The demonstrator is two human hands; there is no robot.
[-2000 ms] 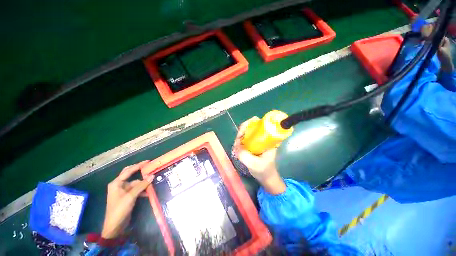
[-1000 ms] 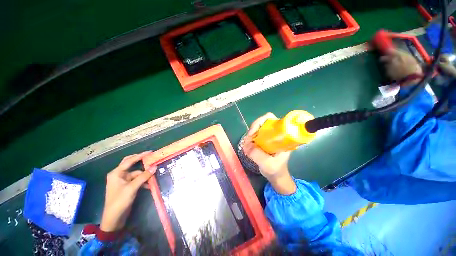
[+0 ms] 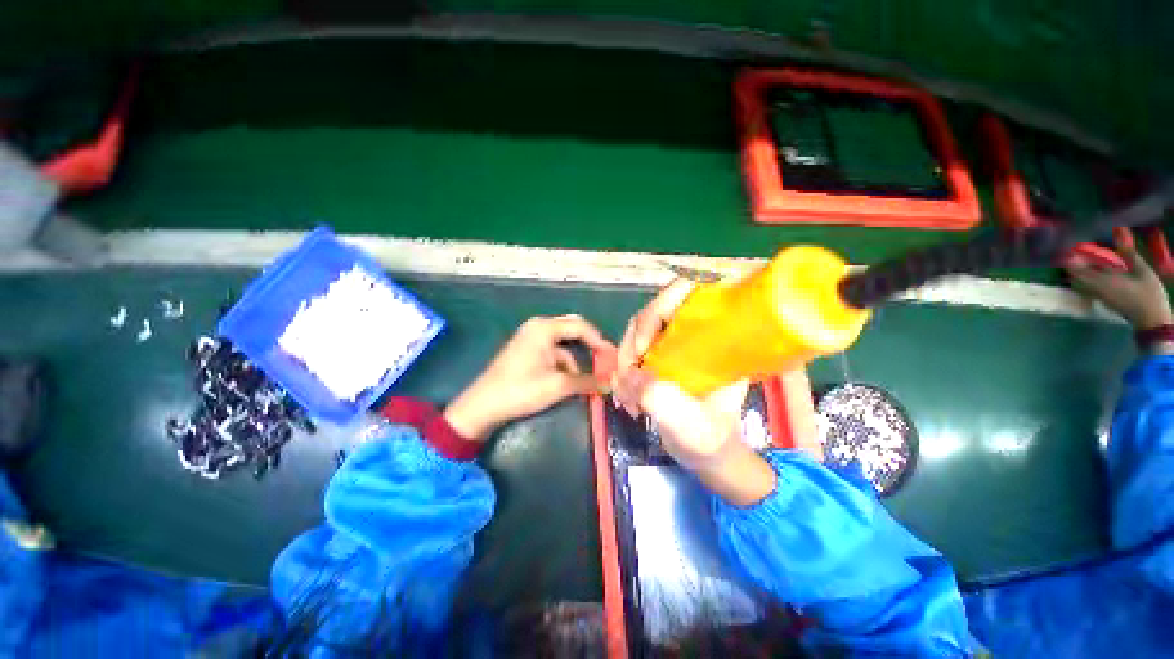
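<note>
My right hand (image 3: pixel 695 412) grips the yellow electric screwdriver (image 3: pixel 760 322) over the far end of the open tablet (image 3: pixel 689 534). The hand hides the screwdriver tip and much of the circuit board. My left hand (image 3: pixel 541 373) has its thumb and fingers together at the far left corner of the orange-red tray (image 3: pixel 608 515) around the tablet. Whether they also pinch a small part is hidden. The round screw dish (image 3: pixel 865 438) is right of the tray.
Left are a blue bin (image 3: pixel 258 303) of white parts (image 3: pixel 358 332), a dark pile (image 3: pixel 232 418) and loose white bits (image 3: pixel 144 318). Framed tablets (image 3: pixel 869 148) stand on the conveyor (image 3: pixel 451 155) beyond the pale strip (image 3: pixel 515 261). Another person's hand (image 3: pixel 1133 290) is at right; a black cord (image 3: pixel 978 258) crosses above.
The view has turned left, so bench things appear further right. My right hand and screwdriver have moved left over the tablet's far end, uncovering the dish. My left hand remains at the tray corner.
</note>
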